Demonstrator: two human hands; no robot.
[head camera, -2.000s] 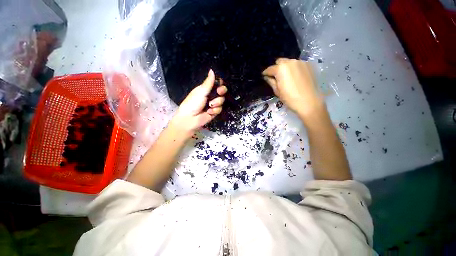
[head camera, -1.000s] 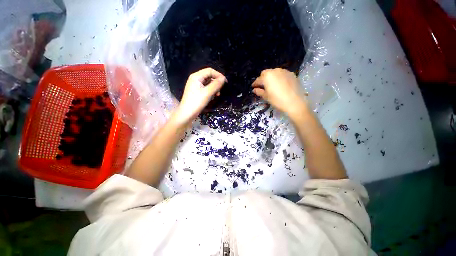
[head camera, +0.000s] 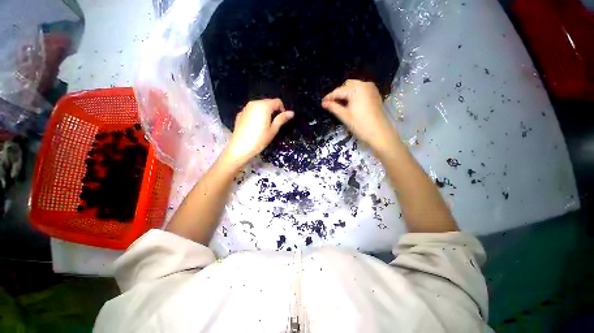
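The heap of black pieces (head camera: 299, 52) fills the open clear plastic bag (head camera: 176, 71) in front of me. My left hand (head camera: 258, 127) is over the heap's near left edge, thumb and forefinger bent close to each other. My right hand (head camera: 357, 110) is over the near right edge with its fingertips pinched together, pointing at the left hand. A small gap lies between the hands. Any piece in the fingers is too dark and small to tell. Black flecks (head camera: 286, 195) lie scattered on the white sheet (head camera: 495, 143) between my forearms.
An orange-red perforated basket (head camera: 55, 156) with a pile of black pieces (head camera: 114, 175) stands at the left, touching the clear bag. Clear bags with reddish contents (head camera: 45, 58) lie at the far left. A darker red bin (head camera: 553, 49) is at the top right edge.
Since the earliest frame my left hand has turned from palm partly up to knuckles up. My right hand has moved slightly left, towards it. The hands are a little apart as before.
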